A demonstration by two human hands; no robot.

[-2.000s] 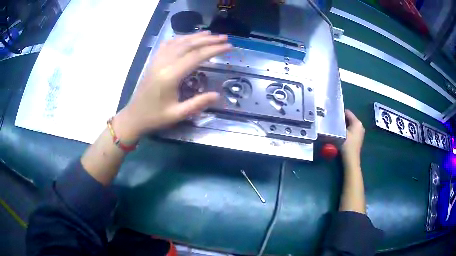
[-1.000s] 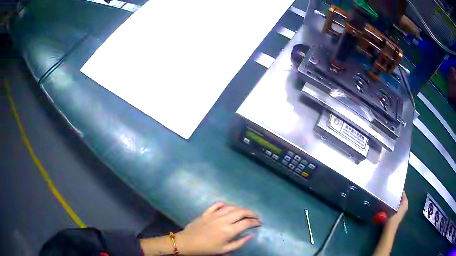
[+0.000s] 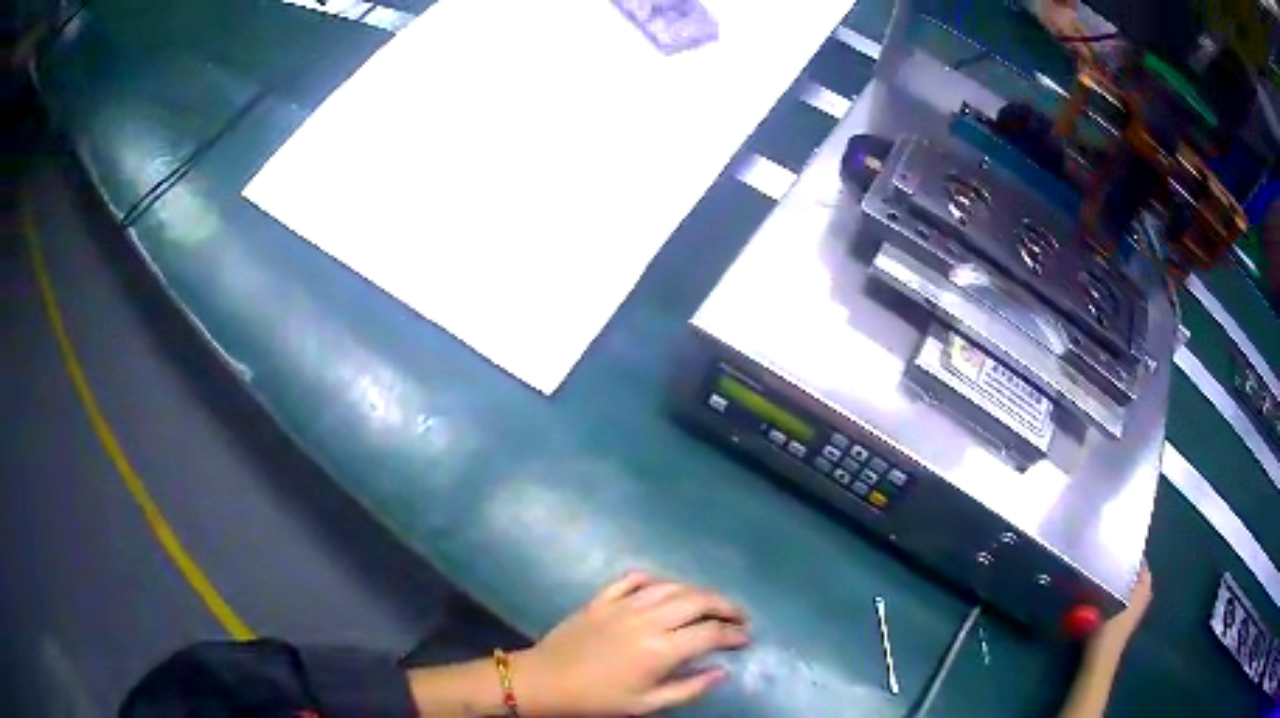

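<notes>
A three-ring panel (image 3: 1036, 247) sits in the fixture on top of the silver benchtop machine (image 3: 786, 302). The orange-copper machine head (image 3: 1158, 190) is blurred behind it. My left hand (image 3: 625, 652) lies empty on the green bench edge in front of the machine, fingers a little apart. My right hand (image 3: 1119, 627) is at the machine's front right corner beside the red button (image 3: 1081, 620); its fingers are mostly hidden behind the corner. The labelled block (image 3: 987, 390) sits in front of the fixture.
A white sheet (image 3: 520, 183) lies left of the machine, with a purple-tinted piece (image 3: 674, 20) at its top. A thin metal rod (image 3: 887, 645) and a grey cable (image 3: 948, 659) are in front of the control panel (image 3: 807, 446). Another three-ring panel (image 3: 1244, 634) lies far right.
My left hand has moved from over the fixture down to the bench edge. The view has turned left. Since one second ago, the machine head has shifted back from over the panel.
</notes>
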